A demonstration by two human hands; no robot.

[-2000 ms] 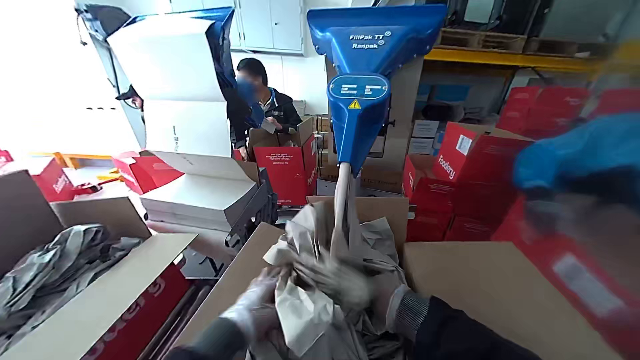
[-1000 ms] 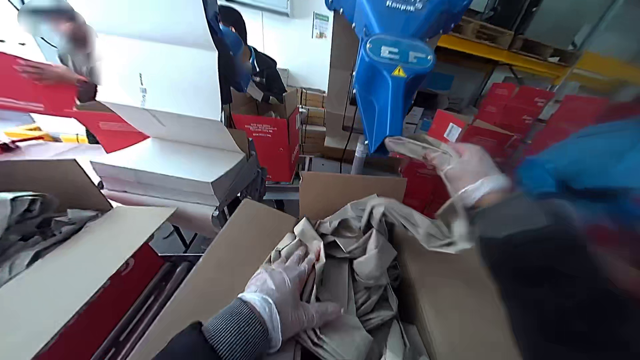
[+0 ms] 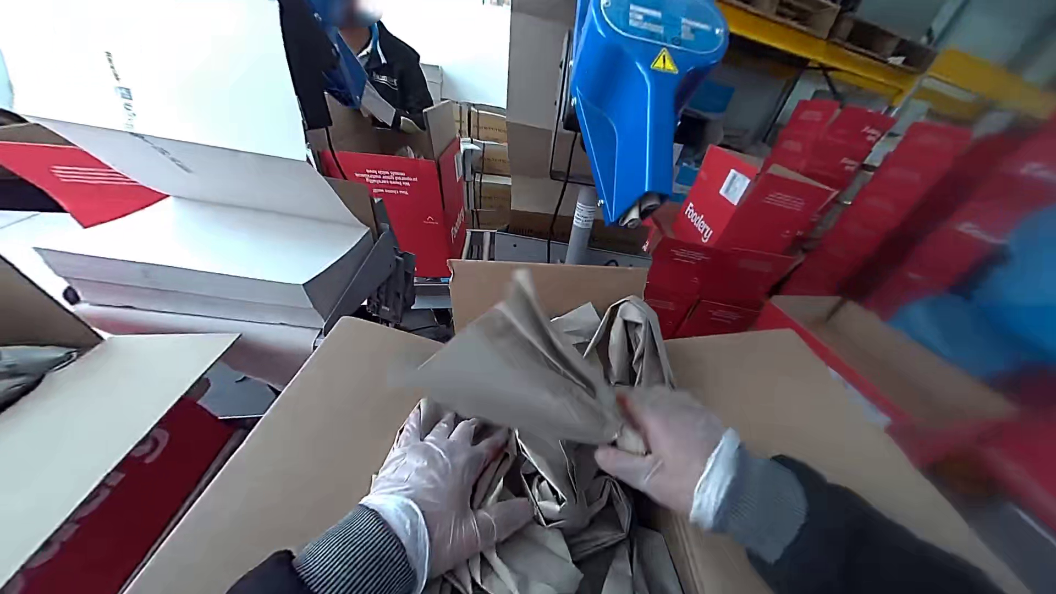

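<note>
Crumpled brown packing paper (image 3: 569,495) fills an uncovered cardboard box (image 3: 742,363) in front of me. My left hand (image 3: 445,487), in a clear glove, lies on the paper with spread fingers; whether it grips any is unclear. My right hand (image 3: 668,450), gloved and blurred, is closed round a length of brown paper (image 3: 528,379) that fans out to the left above the box. Beyond the box hangs a blue paper-dispensing machine (image 3: 627,107), with rolled paper ends showing at its outlet.
A stack of fanfold paper (image 3: 190,256) stands at the left, above another box (image 3: 107,412) holding paper. A person (image 3: 388,74) is behind a red box (image 3: 404,198). Red boxes (image 3: 726,214) pile up at the right, near a blurred blue shape (image 3: 982,289).
My right hand has come down from beside the machine's outlet to above the box, with paper in it. My left hand stays on the paper. The other person at the far left is out of view.
</note>
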